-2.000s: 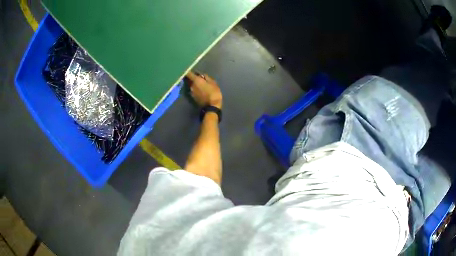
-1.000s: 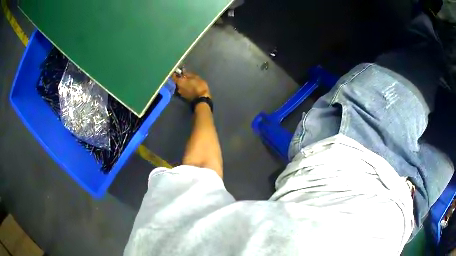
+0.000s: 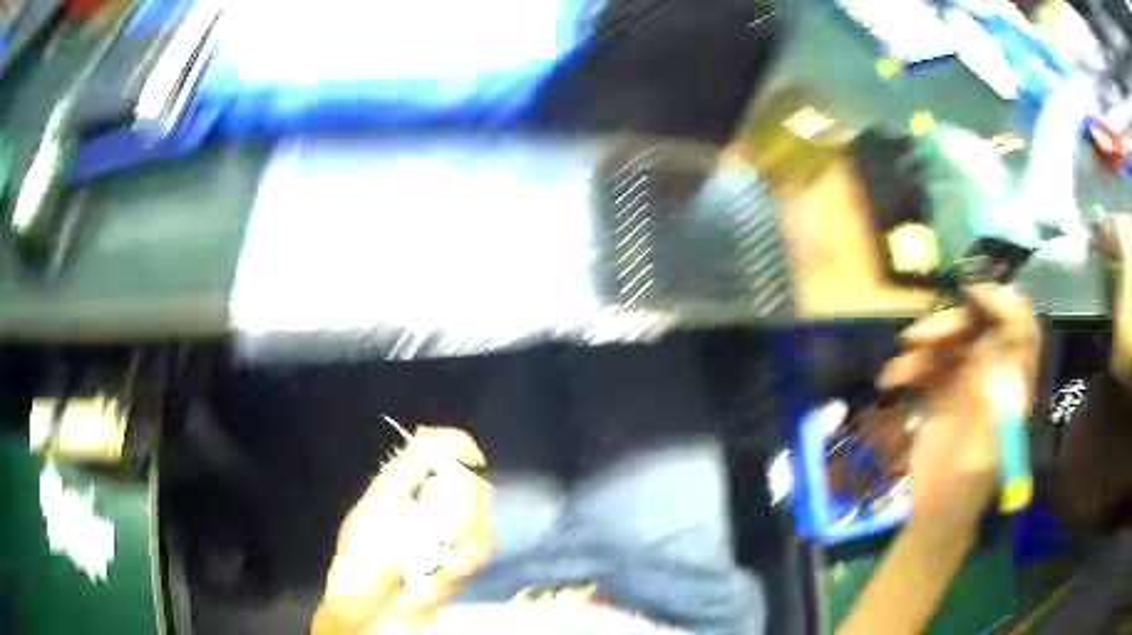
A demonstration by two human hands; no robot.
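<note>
The view is strongly blurred. My left hand [image 3: 416,533] is at the lower centre, above my lap, with its fingers curled; a thin pale strand [image 3: 397,429] sticks out at the fingertips, perhaps solder wire. My right hand [image 3: 962,360] is at the bench's front edge at right. It is around a pen-shaped light-blue tool [image 3: 1010,416] with a yellowish end, which looks like the soldering iron; its tip is not clear. A row of dark strips [image 3: 683,236] with glinting white marks lies on the bench, right of a bright white sheet [image 3: 422,236].
A blue tray [image 3: 372,118] with glaring white contents stands behind the sheet. A brown board [image 3: 850,236], a brassy round thing [image 3: 795,130] and a black holder with yellow [image 3: 912,246] are at right. A blue bin [image 3: 813,478] is below. Another person's arm shows at the far right edge.
The view has swung up from the floor, the large bin and the bench corner to the bench top. My left hand has left the bin's side and is above my lap; my right hand has come into view.
</note>
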